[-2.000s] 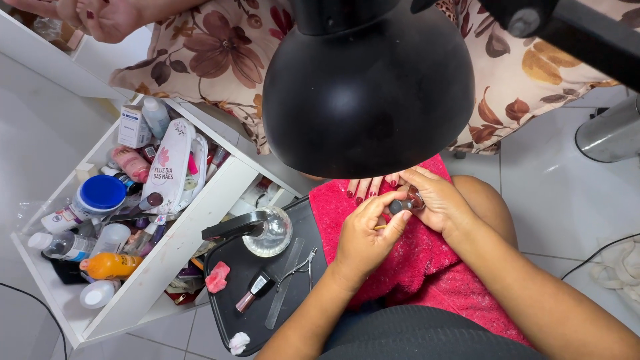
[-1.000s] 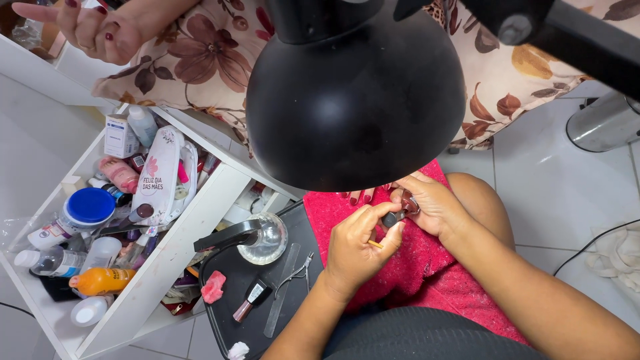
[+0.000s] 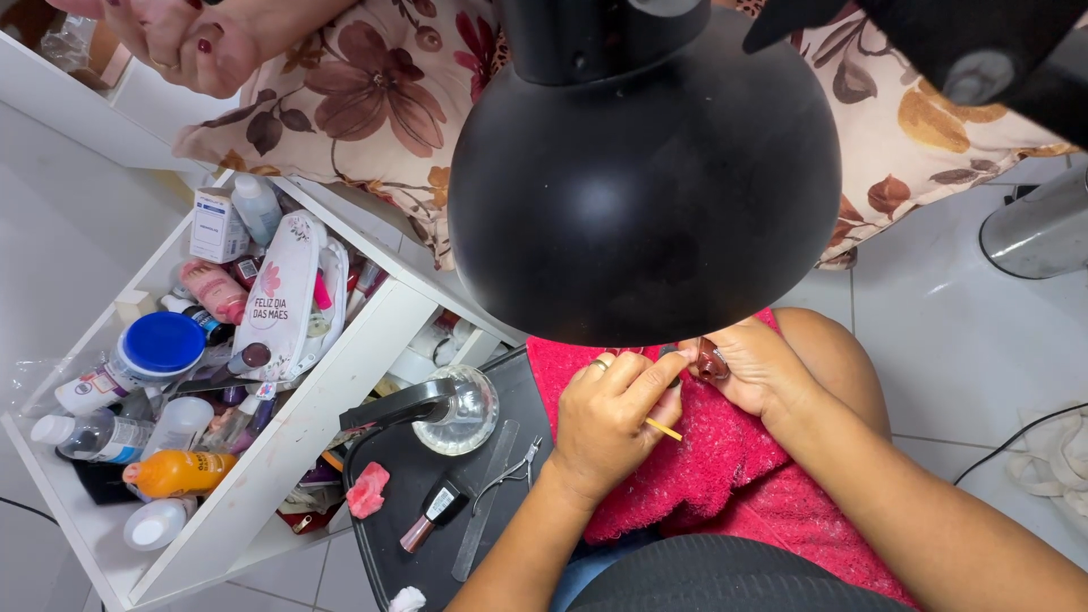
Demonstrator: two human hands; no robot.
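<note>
My left hand (image 3: 616, 416) holds a thin yellow wooden stick (image 3: 664, 428) and the dark cap (image 3: 674, 380) of a nail polish, whose brush I cannot make out. Beside it, my right hand (image 3: 752, 374) is closed around a dark red nail polish bottle (image 3: 711, 360). Both are over a red towel (image 3: 688, 450) on my lap. Another person's painted fingernails (image 3: 625, 350) show just under the lamp's rim, mostly hidden. That person's other hand (image 3: 191, 42) is raised at the top left.
A black lamp head (image 3: 646, 204) hangs above my hands. On the black tray (image 3: 374, 544) lie cuticle nippers (image 3: 516, 469), a nail file (image 3: 484, 501), a polish bottle (image 3: 434, 512), pink cotton (image 3: 367, 490) and a glass pump dispenser (image 3: 459, 412). A white drawer (image 3: 280, 450) full of bottles stands left.
My left hand stays close to the polish bottle in my right hand, at the lamp's edge. The other person's raised hand has shifted its pose. The view has moved slightly.
</note>
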